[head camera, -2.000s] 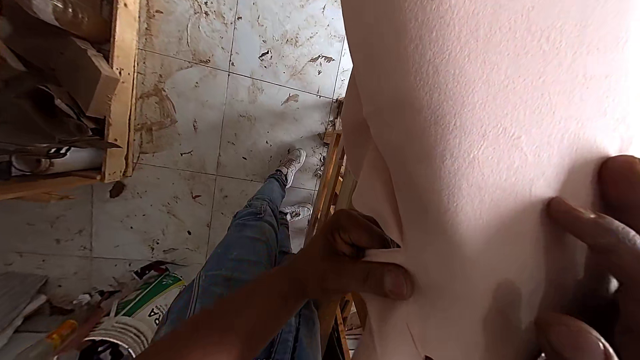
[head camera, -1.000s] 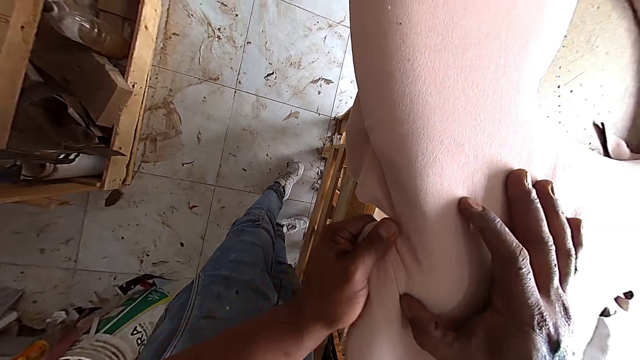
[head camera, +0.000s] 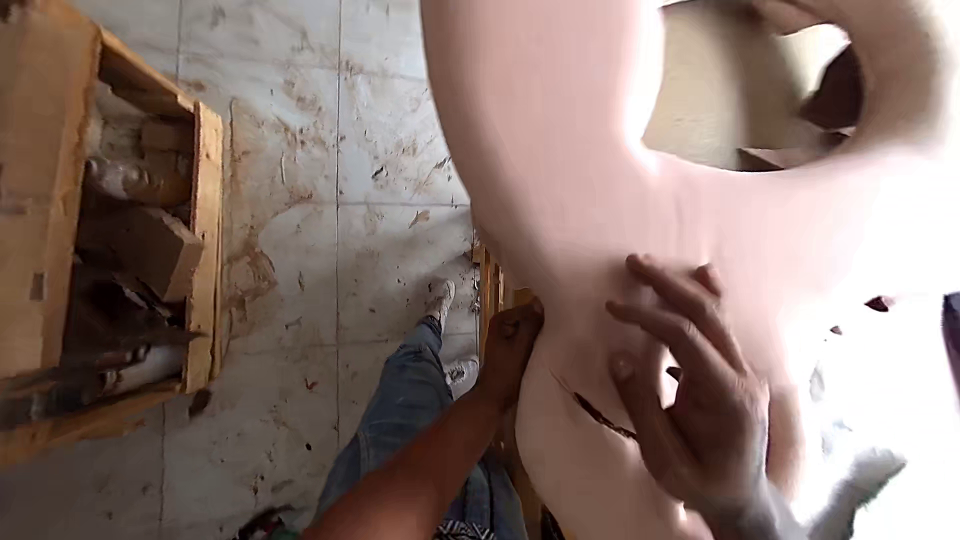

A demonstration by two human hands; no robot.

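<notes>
A large sheet of pale pink material, perhaps leather or foam-backed fabric, lies over a surface on the right, with wide bends and a large opening near the top right. My left hand grips its left edge between curled fingers and thumb. My right hand rests on the sheet with fingers spread, fingertips touching it. Between and below the hands a dark slit or gap shows in the material. What lies under the sheet is mostly hidden.
A wooden crate holding a plastic bottle, blocks and scraps stands at the left. The tiled floor is soiled with debris. My jeans and shoes are below. Wooden framing shows beside the sheet. Dark scraps lie at the right.
More of the sheet is in view, with the large opening and the slit showing. My right hand has lifted its grip and spread its fingers. The view has shifted.
</notes>
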